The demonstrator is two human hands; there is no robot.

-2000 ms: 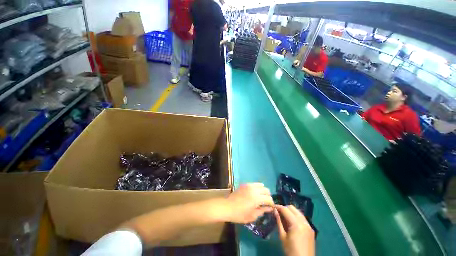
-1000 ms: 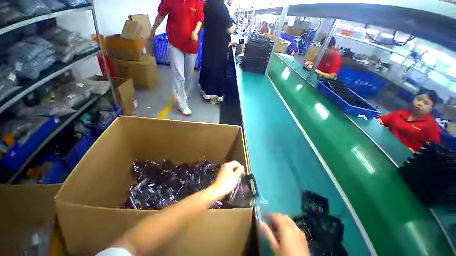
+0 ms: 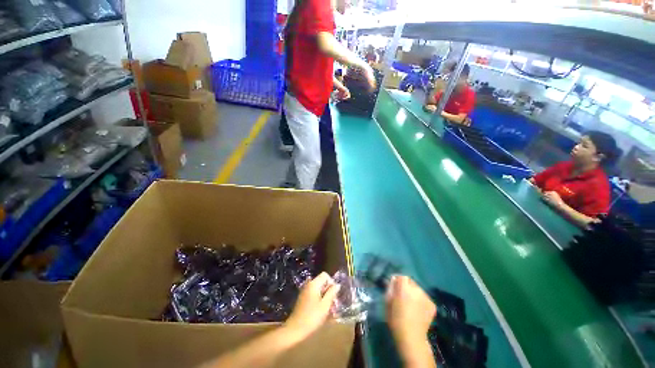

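Note:
My left hand (image 3: 314, 303) is closed on a clear, crinkled plastic bag (image 3: 350, 297) at the carton's right rim. My right hand (image 3: 409, 307) is over the bench, its fingertips at a blurred black plastic housing (image 3: 378, 269) that it seems to grip. The housing is outside the bag, just beyond it. More black housings (image 3: 457, 332) lie in a loose pile on the bench, right of my right hand and partly hidden by it. Bagged housings (image 3: 244, 284) lie as a glittering dark heap inside the open cardboard carton (image 3: 194, 341).
The blue-green bench (image 3: 373, 165) runs forward beside the green conveyor belt (image 3: 460, 194). A dark stack (image 3: 610, 255) stands at the right. A person in red (image 3: 310, 65) is at the bench's far left side. Two others sit across the belt. Stocked shelves (image 3: 68, 108) stand left.
My left hand has drawn back from inside the carton to its right rim with a bag. My right hand has closed and a housing shows outside the bag. The standing person in red came nearer.

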